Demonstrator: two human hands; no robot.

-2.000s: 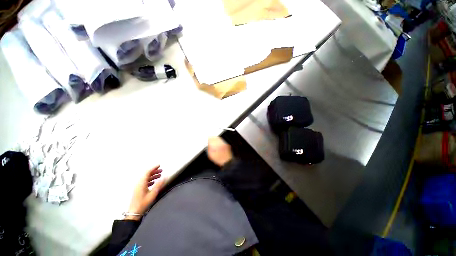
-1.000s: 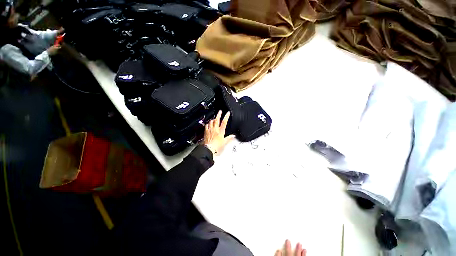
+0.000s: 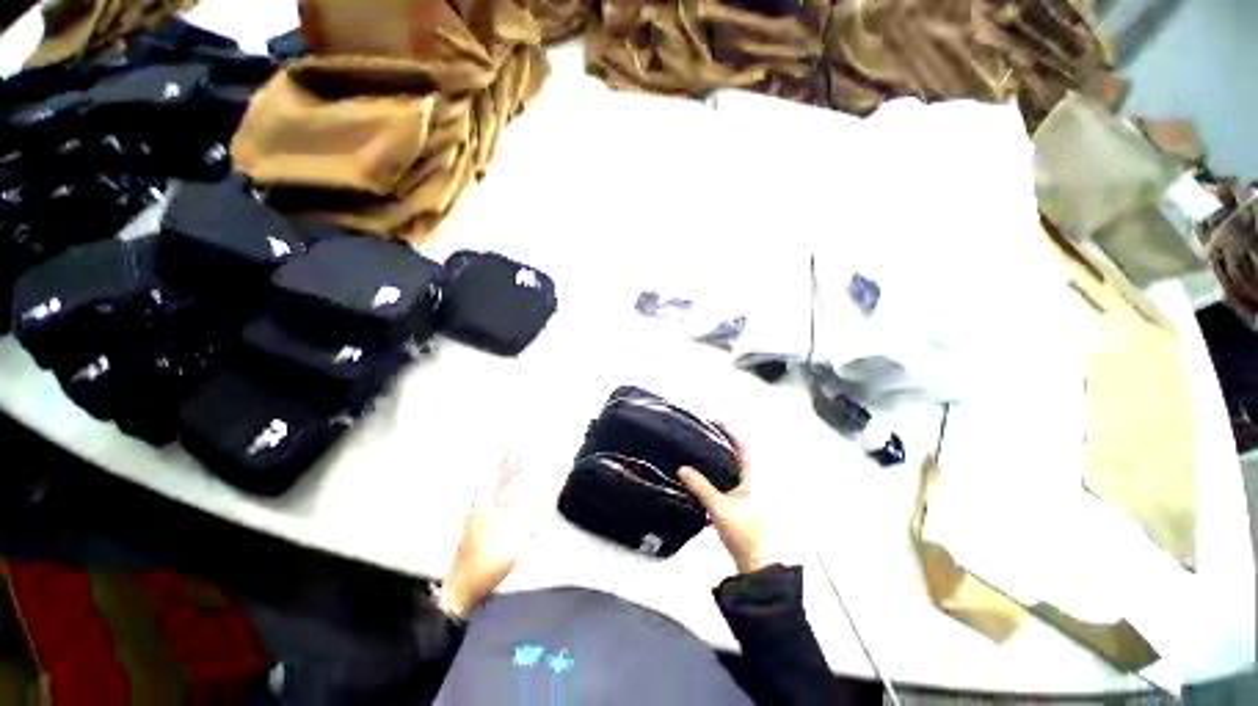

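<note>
A small black zipped bag (image 3: 642, 503) with a pale logo lies on the white table in front of me, with a second black zipped part or bag (image 3: 673, 430) directly behind it; I cannot tell whether they are one piece. My right hand (image 3: 731, 503) holds them at their right side, thumb on top. My left hand (image 3: 490, 531) is off to the left, touching no bag, with fingers apart and washed out by glare.
Stacked black bags (image 3: 331, 283) are at the left, one lying at the pile's right edge. Brown folded pieces (image 3: 338, 131) are at the rear. A black strap bundle (image 3: 842, 403), white sheets (image 3: 1021, 510) and kraft paper (image 3: 1138, 400) are at the right. A red carton (image 3: 131, 628) is lower left.
The view has swung from the left pile to the table's middle. My left hand has left the pile. The black bag or bags now lie before me, held by my right hand.
</note>
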